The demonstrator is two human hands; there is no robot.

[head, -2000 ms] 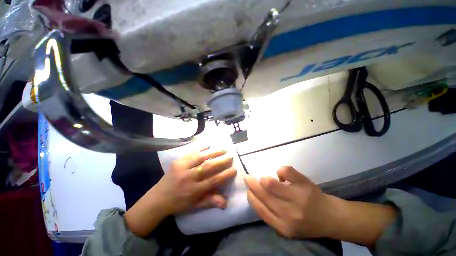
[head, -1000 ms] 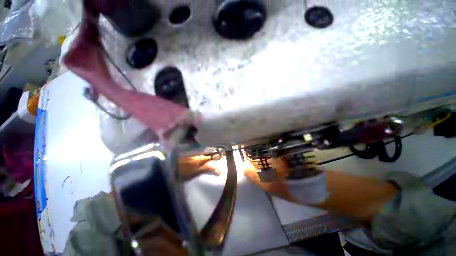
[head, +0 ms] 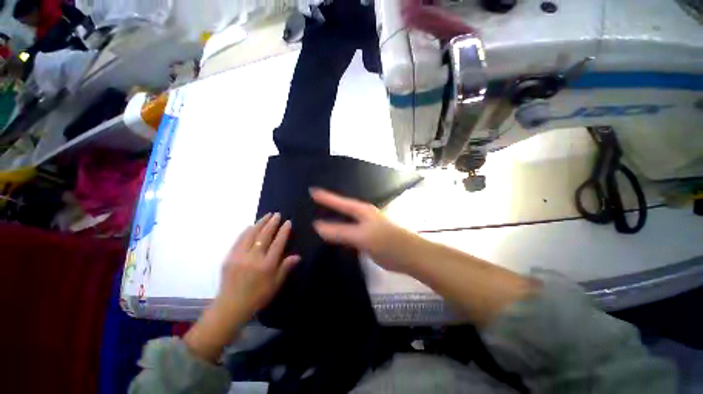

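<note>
A black fabric panel (head: 308,181) lies flat on the white table, left of the needle. Its pointed right corner reaches toward the lit presser foot (head: 472,173). A longer black piece (head: 311,100) runs up from it to the back of the table, and black fabric hangs over the front edge. My left hand (head: 258,258), with a ring, rests on the panel's left part, fingers slightly apart. My right hand (head: 362,229) lies over the panel's middle, fingers spread. Neither hand visibly pinches the fabric.
The sewing machine head (head: 632,50) spans the upper right. Black-handled scissors (head: 613,185) lie on the bed right of the needle. Blue-printed tape (head: 154,185) lines the table's left edge. Red cloth (head: 54,308) is at lower left, with piles of fabric behind.
The view has shifted, showing more of the left and back. Both hands have moved left, away from the needle. A black face now shows under them where white fabric was.
</note>
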